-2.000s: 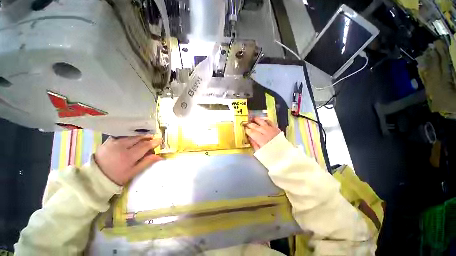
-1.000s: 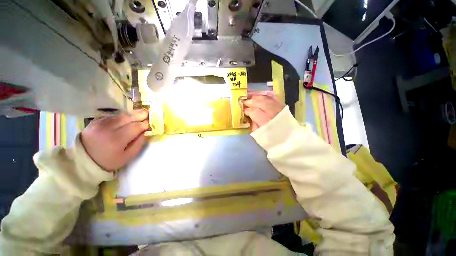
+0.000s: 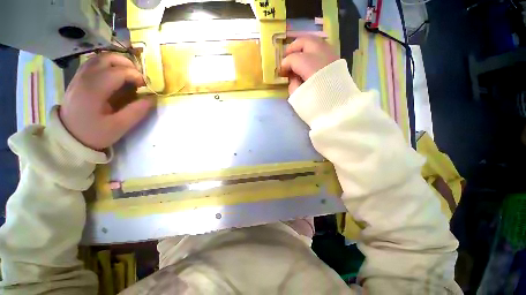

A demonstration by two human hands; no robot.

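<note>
The yellow-taped clamp frame [image 3: 271,43] lies at the top of the view, with black handwriting on its right arm. A bright yellow panel [image 3: 248,66] lies inside it, with a glaring light patch at its middle. My left hand [image 3: 106,98] is at the frame's left arm, fingers bent, thumb apart; a thin thread runs beside its fingertips. My right hand [image 3: 305,60] has its fingertips at the right arm's outer edge. Whether either hand grips anything is hidden. The pale grey-blue template plate [image 3: 230,132] spreads below the frame.
The white machine head [image 3: 40,23] fills the top left. Red-and-black thread snips [image 3: 374,16] lie at the upper right with a black cord. A folded yellow piece with brown [image 3: 441,173] hangs at the right. A green basket [image 3: 513,222] stands at the lower right.
The view has tilted down, so frame and plate appear higher. My left hand's fingers and thumb have spread apart, and a thread shows beside it. My right hand stays at the right arm.
</note>
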